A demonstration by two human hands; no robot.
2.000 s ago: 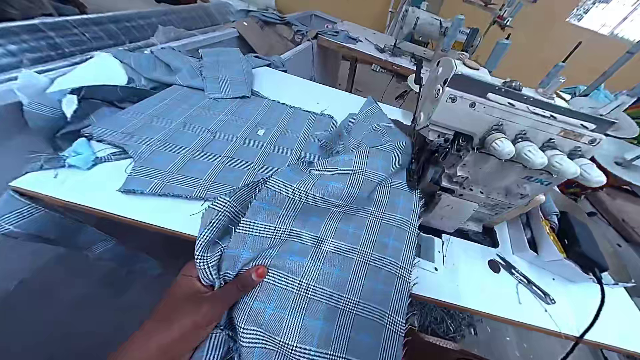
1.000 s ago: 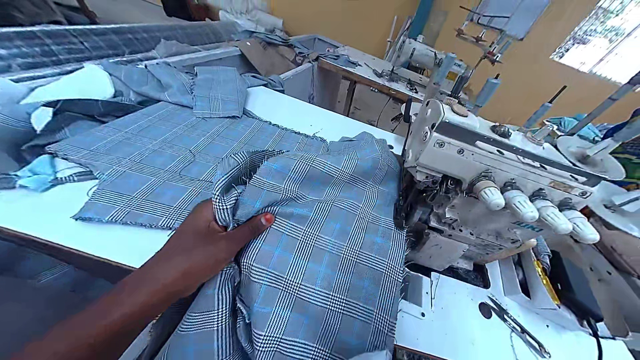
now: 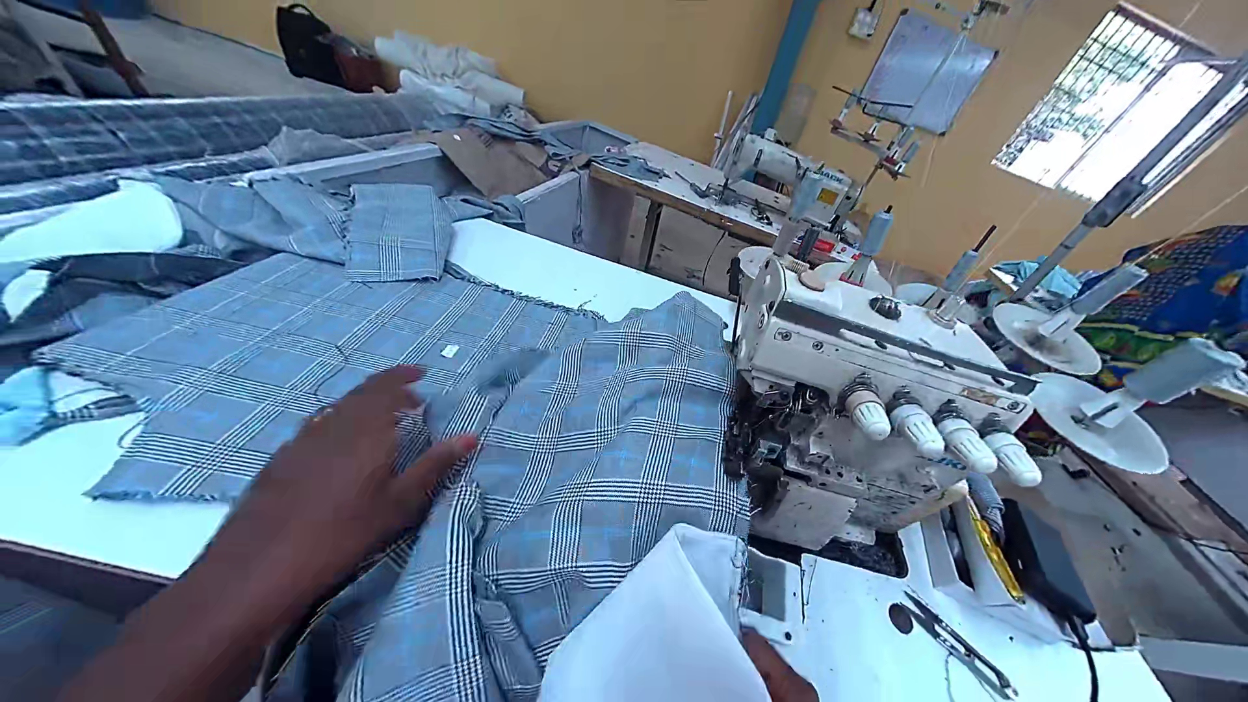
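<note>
A grey plaid fabric piece (image 3: 604,429) lies bunched along the left side of a white overlock sewing machine (image 3: 877,331), its edge close to the needle area. My left hand (image 3: 370,458), blurred, is over the plaid fabric's left folds with thumb and fingers apart; whether it touches the cloth is unclear. At the bottom, my right hand (image 3: 775,668) shows only in part, beside a white fabric piece (image 3: 663,624) that lies over the plaid near the machine's front plate. Its grip is hidden. A flat plaid panel (image 3: 263,361) spreads on the white table to the left.
Metal tweezers (image 3: 960,643) lie on the machine bed at the right, near a black box with a cable (image 3: 1048,565). Thread cones (image 3: 1111,292) stand behind the machine. Plaid scraps (image 3: 395,229) are heaped at the back left. Another sewing machine (image 3: 790,171) stands farther back.
My left hand was gripping the plaid fold and now has its fingers apart. The white fabric, barely visible a second ago, now covers the lower part of the plaid. The view has tilted up.
</note>
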